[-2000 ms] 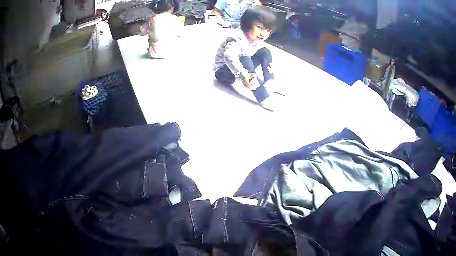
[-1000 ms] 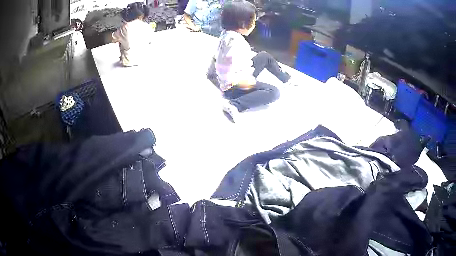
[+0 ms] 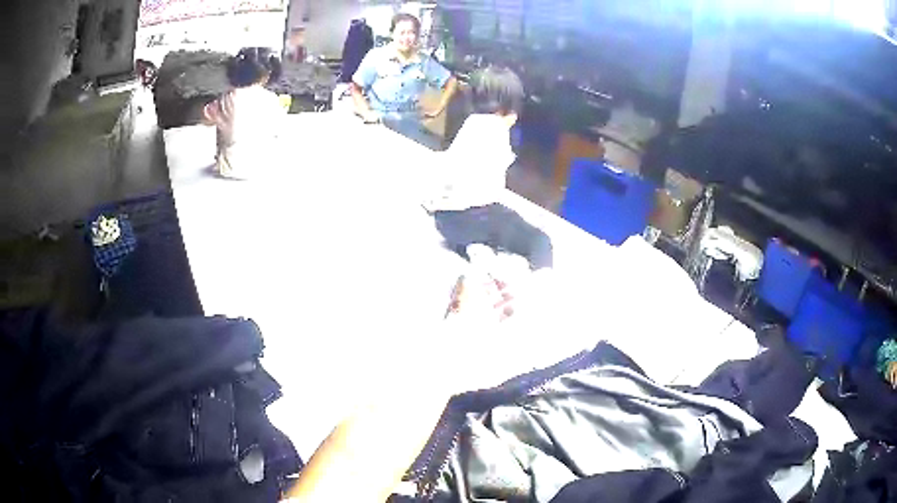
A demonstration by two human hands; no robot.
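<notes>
A bare forearm, seemingly my left, rises from the bottom edge over the white table. My left hand seems to be the reddish, washed-out shape near the seated child's feet; glare hides its fingers and any hold. My right hand is not in view. A dark denim garment with pale stitching lies crumpled at lower left. Another denim garment lies at lower right, its pale grey-blue inner side up. No snips can be made out.
A child sits on the table, knees bent. A smaller child is at its far left end. A person in a blue shirt is at the far end. Blue crates stand along the right. A blue checked cloth hangs at left.
The forearm has come into view, reaching over the table. The view has tilted up, so the garments sit lower. The nearer child has turned away, and the far person's head now shows.
</notes>
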